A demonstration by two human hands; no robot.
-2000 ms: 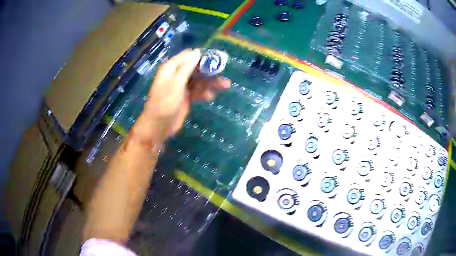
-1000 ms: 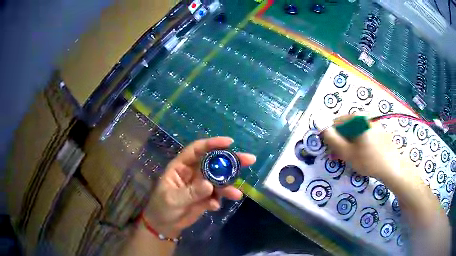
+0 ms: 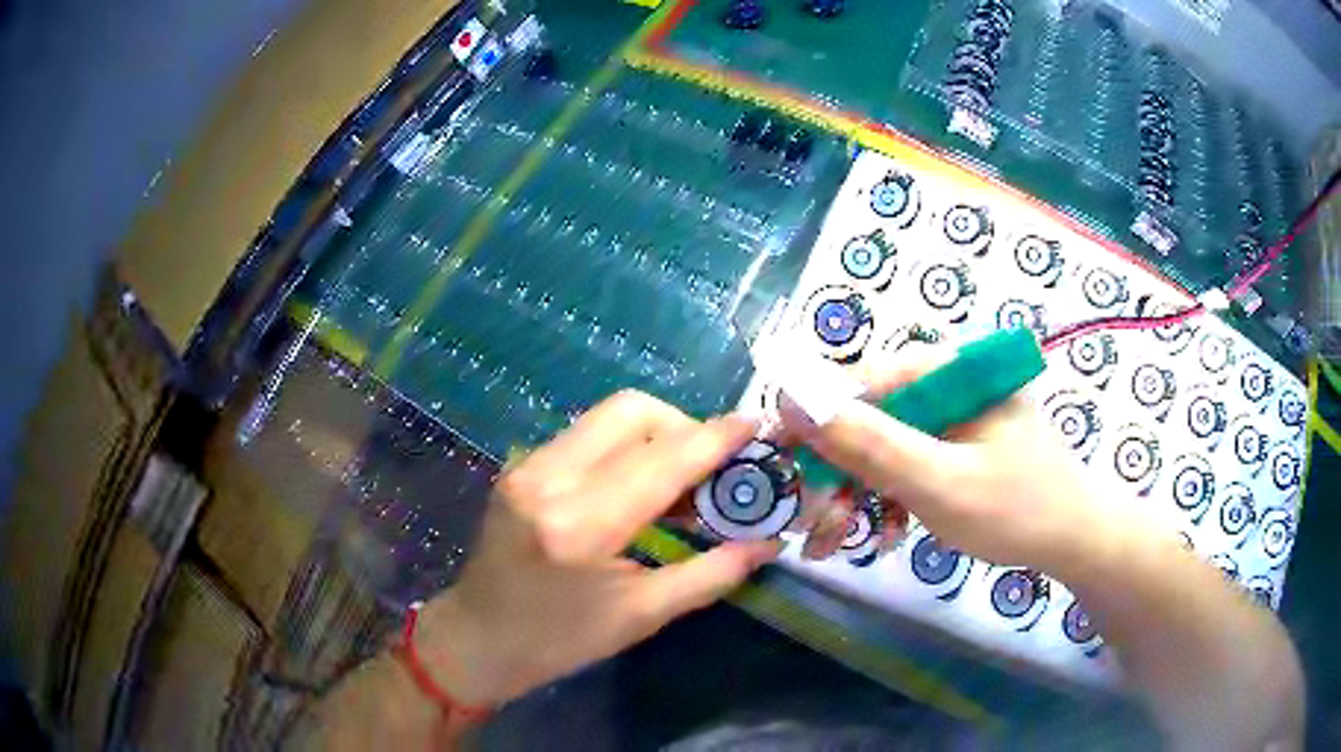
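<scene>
My left hand (image 3: pixel 610 536) holds a round speaker driver (image 3: pixel 746 495) by its edge, with its silvery ringed back facing up, over the near left corner of the white foam tray (image 3: pixel 897 345). My right hand (image 3: pixel 956 478) grips a thick green-handled probe (image 3: pixel 963 389) and a small white piece (image 3: pixel 824 397) beside it. The probe's lower end is close to the driver's right side; whether the tip touches is hidden by the fingers. The tray holds rows of silver-ringed drivers; its near left pockets are hidden by my hands.
A clear blister tray (image 3: pixel 574 235) lies left of the foam tray, with more far right (image 3: pixel 1081 132). A red lead (image 3: pixel 1125 323) crosses the foam tray. Brown cardboard (image 3: pixel 243 191) stands at left. Dark loose drivers (image 3: pixel 744 15) lie on the far mat.
The driver was blue front up in my left hand; now its back faces up and it is further right. My right hand, with the probe, has moved left and down beside it.
</scene>
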